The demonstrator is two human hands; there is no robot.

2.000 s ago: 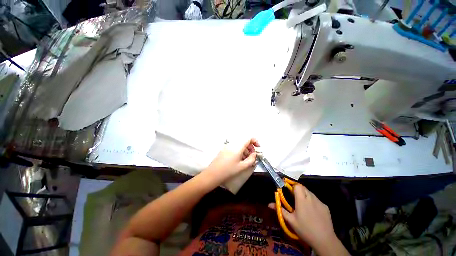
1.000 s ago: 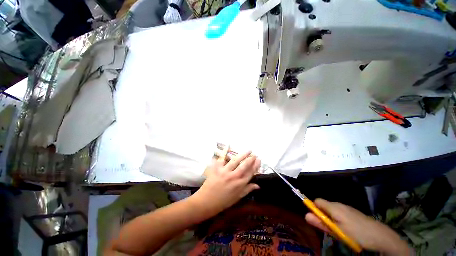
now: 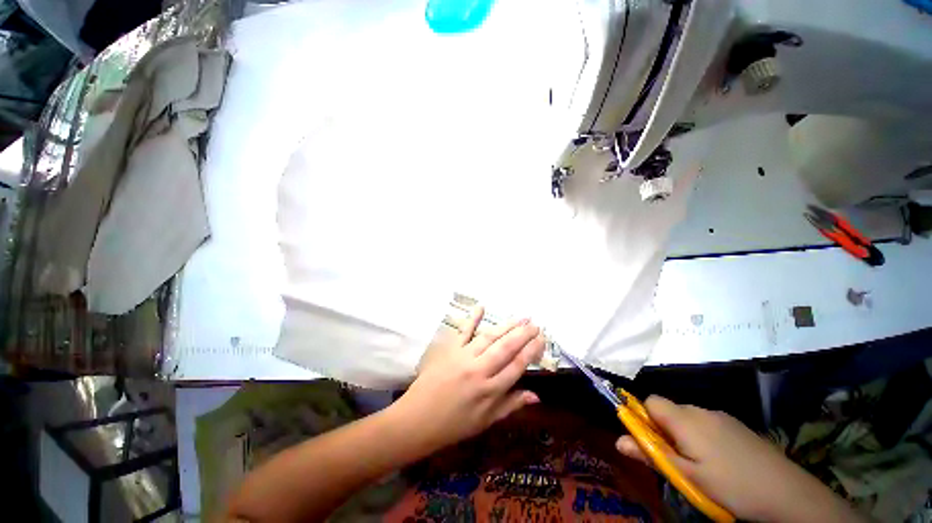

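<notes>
A large garment panel [image 3: 429,225], washed out to white, lies on the table left of and below the needle area. My left hand [image 3: 470,373] presses down with spread fingers on a small beige fabric piece [image 3: 465,302] at the panel's front edge; most of this piece is hidden under the fingers. My right hand [image 3: 705,455] holds scissors [image 3: 659,455] by their orange-yellow handles. The metal blades point up and left, their tip at the small piece beside my left fingertips. How far the blades are open cannot be told.
The sewing machine head [image 3: 654,82] stands above right of the panel. Red-orange snips [image 3: 846,236] lie on its bed at right. Grey-beige cut pieces [image 3: 153,215] lie on plastic at left. A turquoise piece [image 3: 458,12] is at the top. Olive cloth [image 3: 230,434] hangs below the table edge.
My left hand has gone from pinching the fabric near the blades to lying flat on it. The scissors have turned edge-on, handles lower right. The view has shifted closer to the machine.
</notes>
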